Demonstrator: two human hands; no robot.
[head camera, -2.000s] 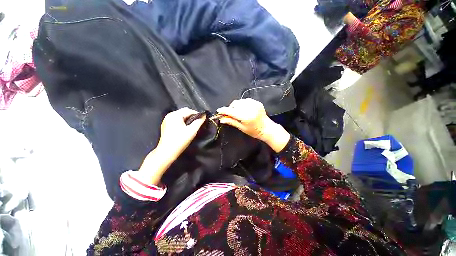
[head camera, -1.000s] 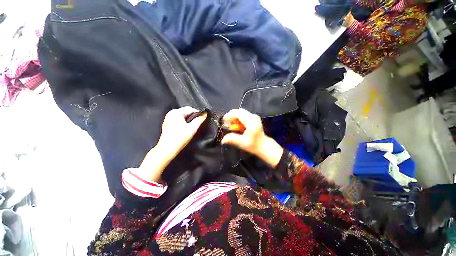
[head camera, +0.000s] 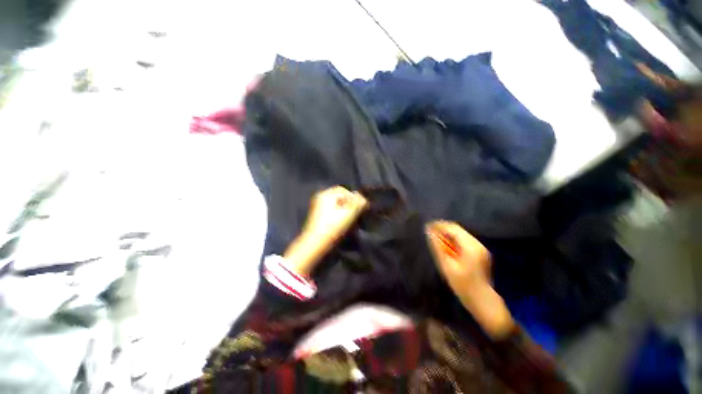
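The view is blurred. A black garment lies over the table edge and towards my lap. My left hand is closed on a fold of the black garment near its middle. My right hand is a little lower and to the right, apart from my left hand, closed round the orange-handled thread snips. The tips of the snips cannot be made out. Navy cloth is heaped behind the black garment.
A white table spreads left and behind. Pink cloth shows beside the black garment. Pale grey pieces lie at the left. Another person's patterned sleeve is at the right. A blue bin is at lower right.
The camera has turned left and up, so more table shows. My right hand has drawn away from my left hand to the right with the snips. My left hand still grips the cloth.
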